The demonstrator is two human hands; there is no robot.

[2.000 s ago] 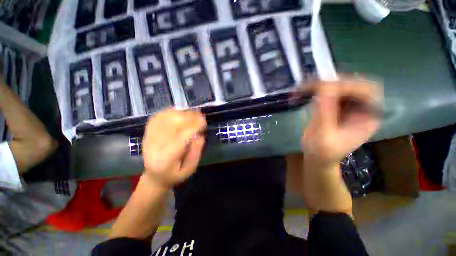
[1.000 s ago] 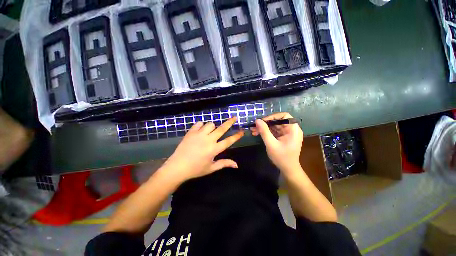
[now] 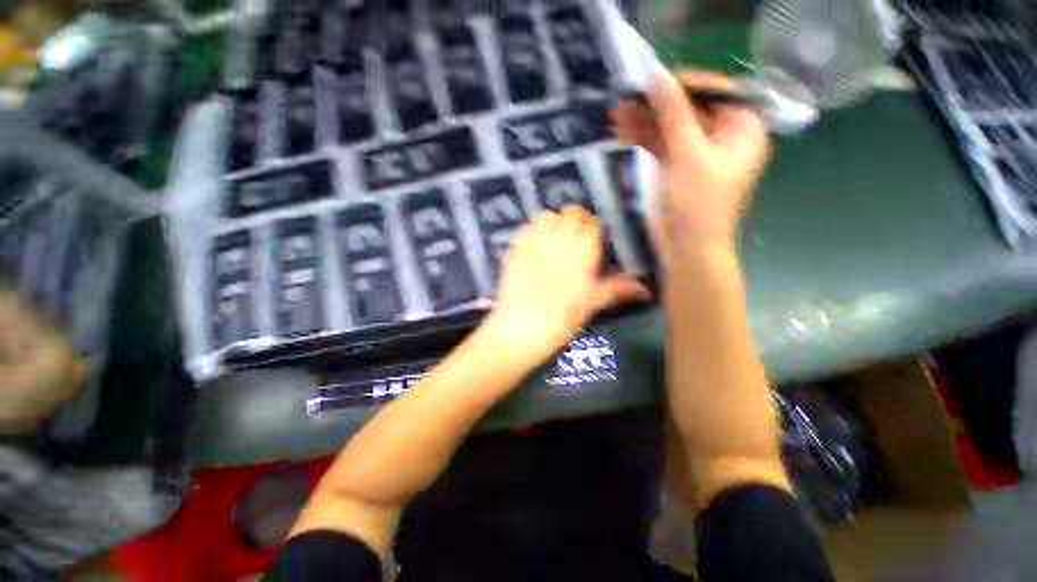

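A large tray with a white wrinkled liner (image 3: 196,227) holds rows of black phone-like housings (image 3: 434,252). My left hand (image 3: 554,273) lies over the front row near its right end, fingertips on or just above a housing, thumb spread to the right. My right hand (image 3: 711,148) is at the tray's right edge, holding dark tweezers (image 3: 722,96) that point left over the tray. The tips and any piece at them are blurred. The grid sticker sheet (image 3: 586,360) lies on the bench along the tray's near edge, partly behind my left forearm.
A small white fan (image 3: 821,40) stands at the back right of the green bench (image 3: 841,262). Another filled tray (image 3: 1001,125) is at the far right. A cardboard box (image 3: 910,438) with dark, shiny material is below. A person's arm (image 3: 34,362) shows at the left edge.
Both hands have left the sticker sheet and moved forward, the left over the housings, the right to the tray's right edge with the tweezers. The camera view has shifted, showing more of the tray.
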